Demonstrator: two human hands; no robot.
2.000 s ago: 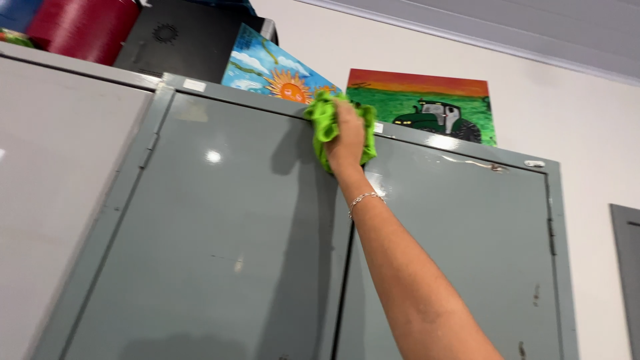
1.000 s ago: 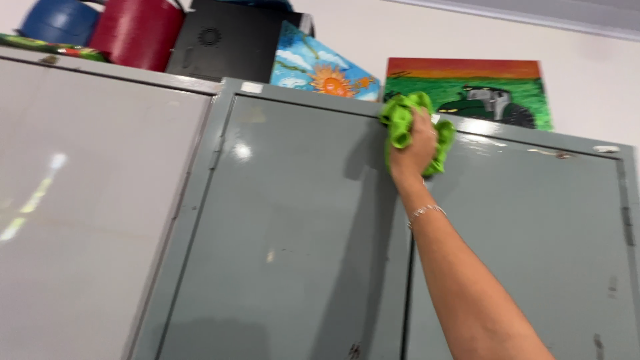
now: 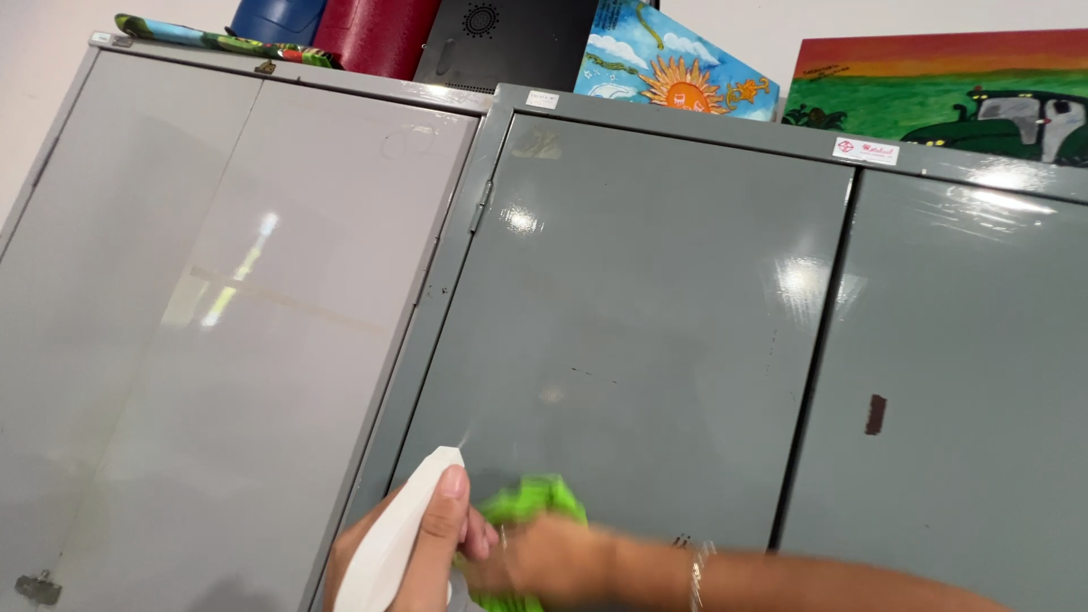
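A white spray bottle head point(image 3: 395, 540) is gripped by my left hand point(image 3: 442, 527) at the bottom centre, its nozzle toward the grey metal cabinet door point(image 3: 646, 323). A faint streak of spray shows at the nozzle tip. Just right of it, blurred by motion, my right hand point(image 3: 544, 557) holds a bright green cloth point(image 3: 535, 497); a bracelet is on this wrist. The two hands overlap in view, and whether they touch I cannot tell. The bottle's body is out of frame.
A lighter metal cabinet point(image 3: 280, 255) adjoins on the left. On top stand a blue container point(image 3: 276, 19), a red container point(image 3: 374, 38), a black panel point(image 3: 510, 42), a sun painting point(image 3: 680, 68) and a tractor painting point(image 3: 935, 93). The right cabinet door point(image 3: 960, 382) has a dark mark.
My right hand with the green cloth has come down from the cabinet's top edge. My left hand and the white spray head have entered the view. The view has shifted left.
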